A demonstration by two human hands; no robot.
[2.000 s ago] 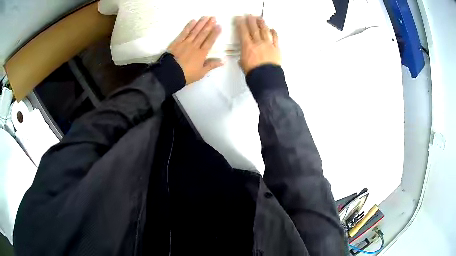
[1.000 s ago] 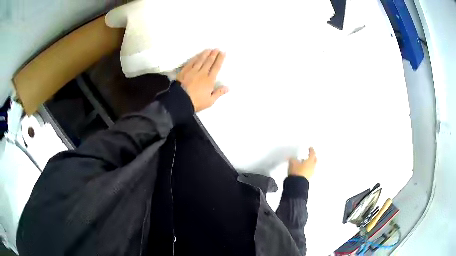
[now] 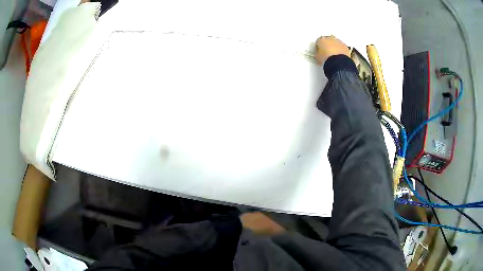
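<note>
My right hand (image 3: pixel 332 47) rests at the table's right side with its fingers curled, beside the steam iron (image 3: pixel 379 78) with its yellow handle. It is at the end of a thin line that runs across the washed-out white cloth; whether it pinches the cloth is hidden. My left hand (image 3: pixel 262 223) is low by my body, below the table's near edge, partly cut off by the sleeve and blurred. A cream fabric panel (image 3: pixel 50 87) drapes over the table's left end, with a seam-like edge.
The white table cover (image 3: pixel 212 174) has a grey smudge. A red-and-black steam generator (image 3: pixel 437 116) stands at the right, with blue hoses (image 3: pixel 431 204) trailing below. A brown cardboard roll (image 3: pixel 30 206) is at lower left. A dark item (image 3: pixel 107 5) and something orange (image 3: pixel 37 39) show at upper left.
The view has swung to the right, bringing the steam generator in. My right hand has moved off the cloth's middle to beside the iron. My left hand has left the cloth and dropped to my body.
</note>
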